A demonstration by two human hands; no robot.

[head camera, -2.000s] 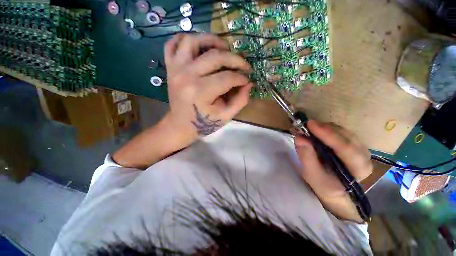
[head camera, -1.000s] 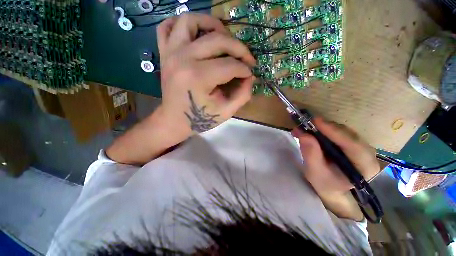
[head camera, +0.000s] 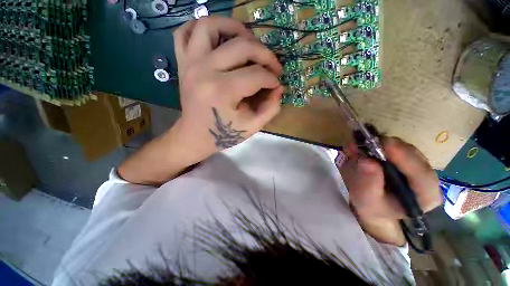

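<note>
A green PCB panel (head camera: pixel 360 42) of many small boards lies on the tan work board, with dark lead wires (head camera: pixel 310 28) running across it to the left. My left hand (head camera: pixel 226 84) is at the panel's left edge, thumb and fingertips pinched together around something too small to make out, likely a thin lead wire. My right hand (head camera: pixel 391 181) holds the black soldering iron (head camera: pixel 398 184) like a pen. Its metal tip points up-left at the panel's lower part, to the right of my left fingertips; contact cannot be told.
Round discs (head camera: pixel 161 75) on wires lie on the green mat (head camera: pixel 126 61). Stacked PCB panels (head camera: pixel 45 50) are at the far left, above cardboard boxes (head camera: pixel 106 125). A round tin (head camera: pixel 475 75) stands at the right, with rubber bands (head camera: pixel 442 137) below it. Black cables (head camera: pixel 475 185) run off right.
The iron's tip has moved right, away from my left fingertips, and my right hand has shifted right with it. My left hand keeps its pinch. The view moved slightly.
</note>
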